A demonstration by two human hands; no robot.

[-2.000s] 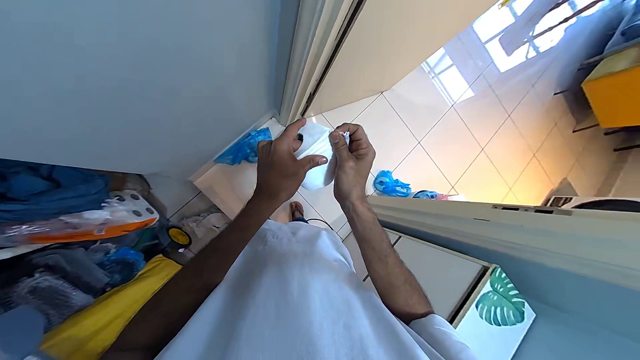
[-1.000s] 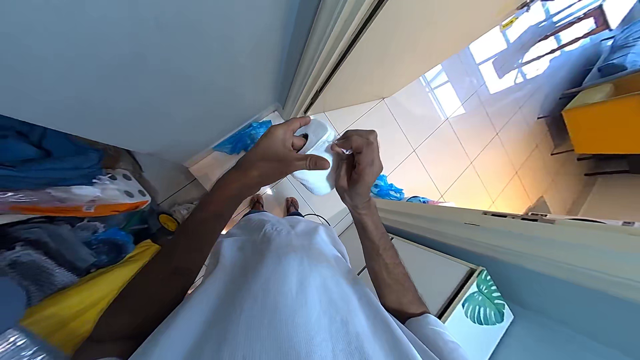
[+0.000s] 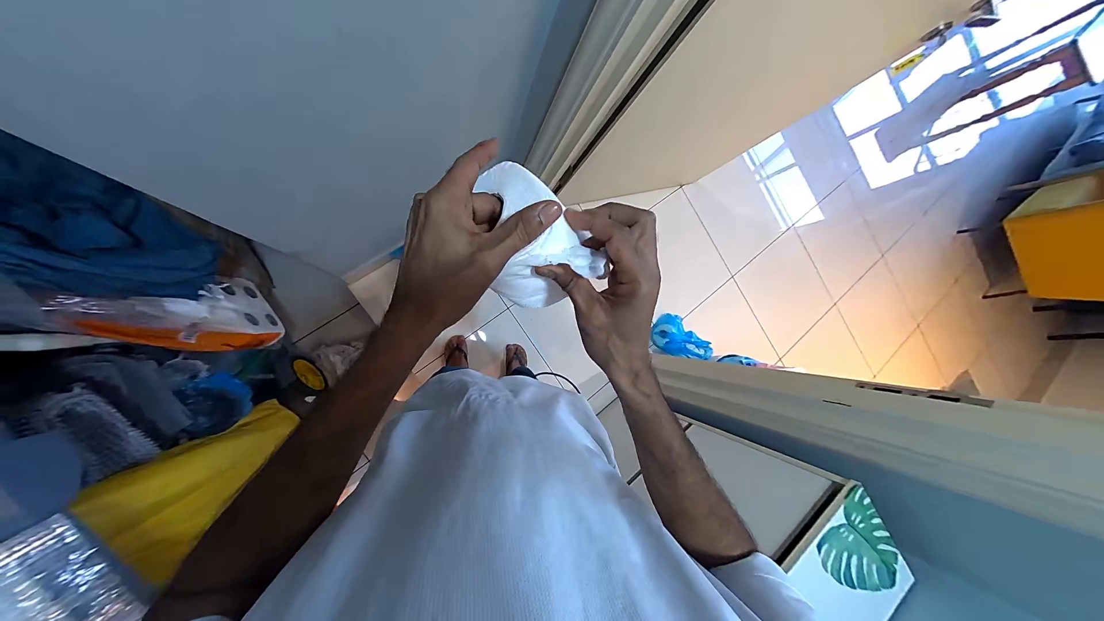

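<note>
A white roll, which looks like toilet paper, is held up in front of my chest between both hands. My left hand grips its left side, with a finger in the dark opening of the core and the thumb across the paper. On the right side, the thumb and fingers of my right hand pinch a crumpled, loose part of the paper. Beneath the roll lie the tiled floor and my feet in sandals.
Shelves at left hold blue cloth, a plastic-wrapped pack of rolls and a yellow cloth. A door frame stands ahead. Blue plastic bags lie on the floor. A leaf-patterned cabinet is at lower right.
My left thumb now lies farther across the roll. The fingers of my right hand have spread along the paper's edge, where a crumpled part now shows.
</note>
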